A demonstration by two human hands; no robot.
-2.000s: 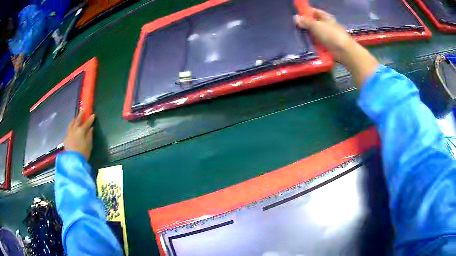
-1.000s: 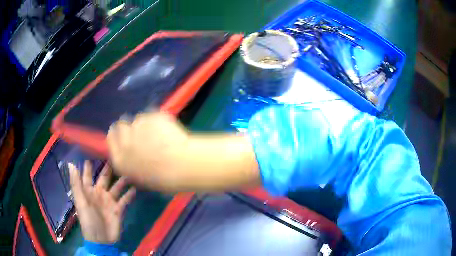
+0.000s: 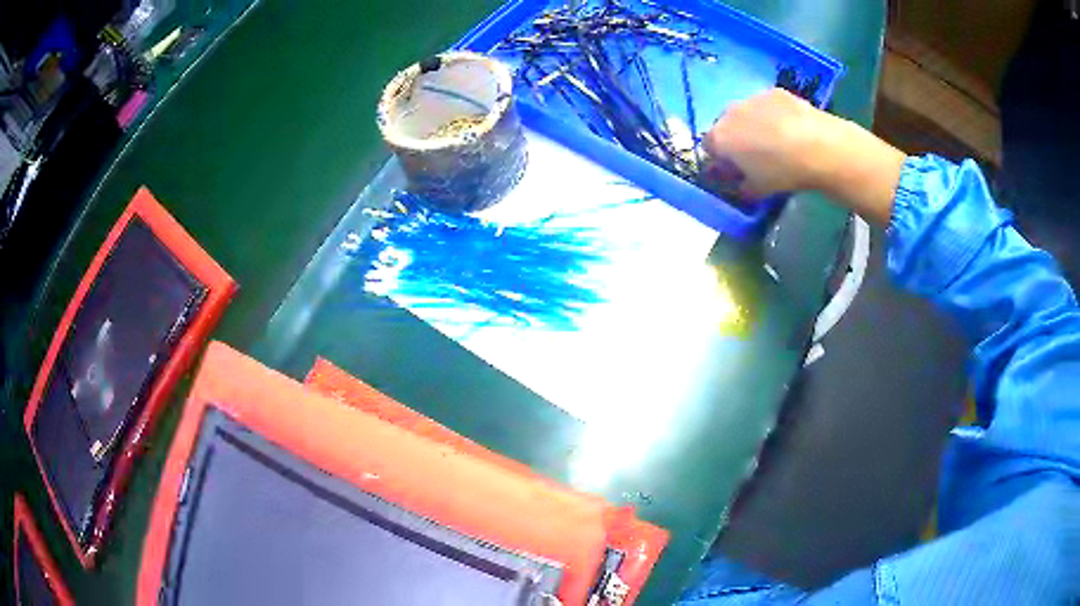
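Observation:
My right hand point(image 3: 758, 148) is in the near right corner of a blue parts bin point(image 3: 569, 128), its fingers down among dark cables point(image 3: 604, 77). Whether the fingers hold a cable is hidden. My left hand is not in view. A grey laptop lid back cover point(image 3: 320, 539) lies in its red foam tray point(image 3: 391, 456) at the bottom of the picture, with another red foam edge showing beneath it. Black strips run along the cover's edges.
A thick grey-brown tub point(image 3: 456, 172) holding small bits stands beside the bin. Blue film strips point(image 3: 497, 266) lie on a white sheet point(image 3: 640, 355). Another trayed cover point(image 3: 113, 343) lies at left, with part of one below it. The green bench point(image 3: 284, 107) ends at right.
My right hand has left the trayed cover at the left and moved right into the blue bin. My left hand has gone out of view. The view has turned toward the bin.

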